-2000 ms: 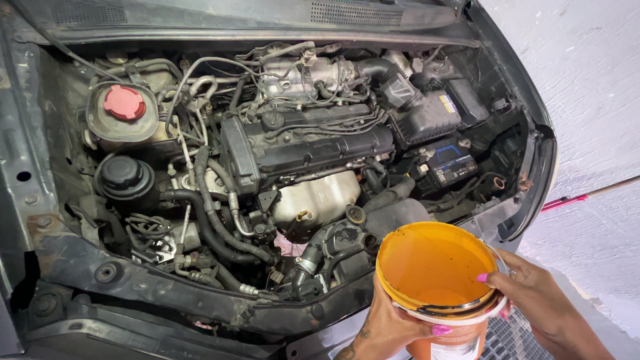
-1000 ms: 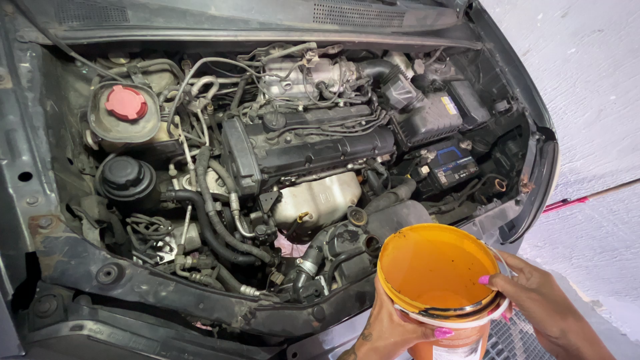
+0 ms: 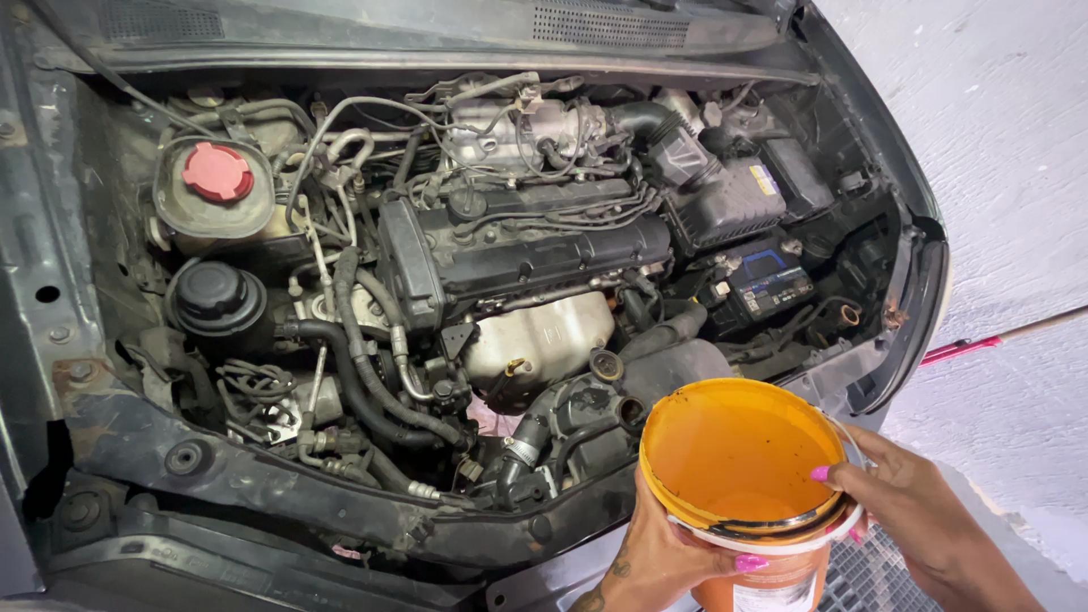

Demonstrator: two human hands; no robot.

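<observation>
An orange plastic bucket [image 3: 756, 582] with a white rim and a label bearing writing is held between my two hands at the lower right. A yellow-orange tub [image 3: 744, 446], streaked dark at its near lip, sits nested in its top. My left hand [image 3: 671, 544] grips the bucket's left side, thumb across the front below the rim. My right hand [image 3: 901, 501] clasps the right side of the rim, thumb on the tub's edge. Just left of the tub is an open filler neck [image 3: 631, 411]; another round opening [image 3: 606, 365] lies above it. The tub's bottom looks orange with dark specks.
The open engine bay holds a black engine cover [image 3: 544, 255], a coolant tank with a red cap [image 3: 218, 172], a black reservoir cap [image 3: 211, 289] and a battery [image 3: 765, 285]. The front crossmember [image 3: 340, 510] runs below. A pale wall [image 3: 1003, 170] stands right; a metal grating [image 3: 875, 569] lies beneath.
</observation>
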